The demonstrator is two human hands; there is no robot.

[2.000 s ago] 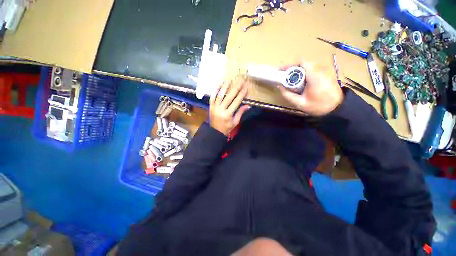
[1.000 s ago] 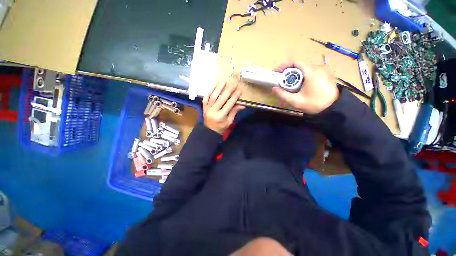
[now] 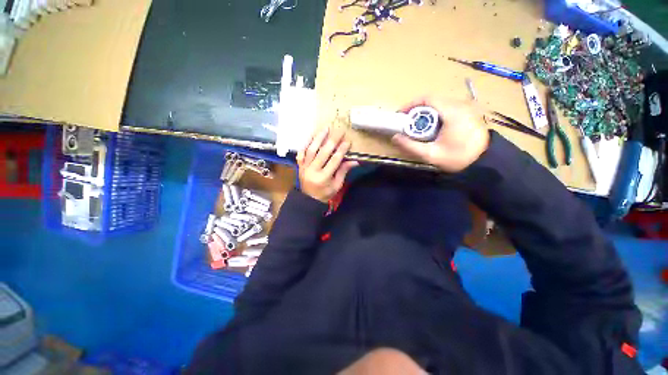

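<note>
A white handheld device (image 3: 377,119) lies level over the cardboard near the bench's front edge, its round ringed head facing up and its handle pointing left. My right hand (image 3: 458,135) holds it around the head end. My left hand (image 3: 323,162) rests at the bench edge, fingers close together, beside the handle's free end and over the edge of a white flat part (image 3: 298,117). Whether the left fingers grip anything is not clear.
At right are a blue screwdriver (image 3: 500,71), tweezers (image 3: 518,124), green-handled pliers (image 3: 559,142), a white labelled tube (image 3: 535,105) and a circuit-board heap (image 3: 586,80). Wired parts (image 3: 370,18) lie at the back. A blue crate (image 3: 192,242) of white handles stands below left.
The camera view has shifted slightly. Both hands and the device keep nearly the same places on the bench, and my right hand still holds the device.
</note>
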